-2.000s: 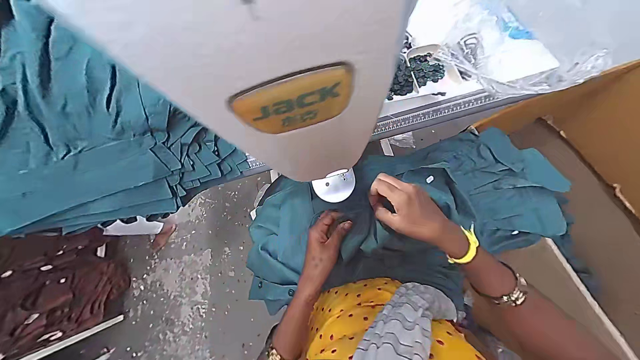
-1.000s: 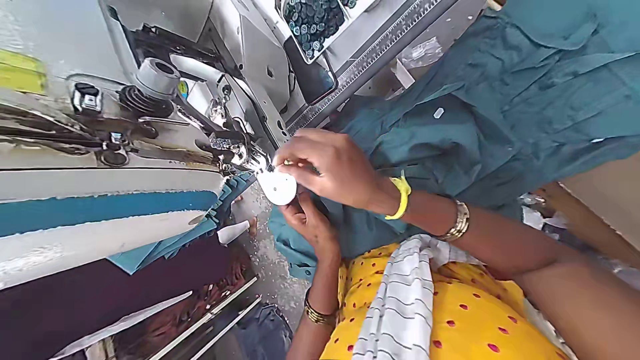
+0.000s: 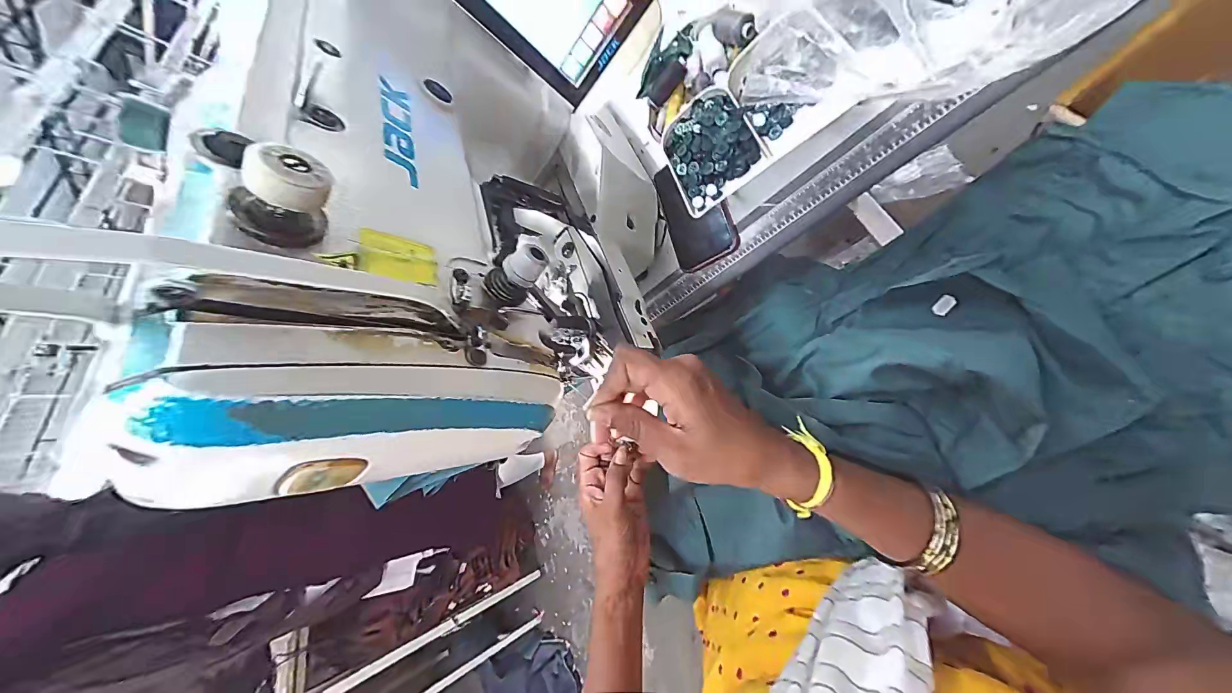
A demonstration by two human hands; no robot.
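Before me stands a Jack sewing machine (image 3: 462,289), its needle and presser area (image 3: 577,351) just beyond my fingertips. My right hand (image 3: 683,414), with a yellow band at the wrist, has thumb and forefinger pinched together near that area; what they pinch is too small to tell. Close below it, my left hand (image 3: 616,481) has bent fingers around a small dark thing (image 3: 626,446), perhaps a button, that I cannot make out well. A teal cloth garment (image 3: 885,385) lies to the right and under my right forearm, with a small white piece (image 3: 944,305) on it.
A white tray of dark green buttons (image 3: 712,149) stands behind a phone (image 3: 698,226) and a ruler strip (image 3: 818,192) along the table edge. Clear plastic bags (image 3: 837,48) lie beside the tray. Dark maroon cloth (image 3: 289,568) is at lower left, and a screen (image 3: 577,34) at the top.
The view has shifted strongly around the machine. Two seconds ago both hands were apart over the teal cloth; now they are close together beside the needle area.
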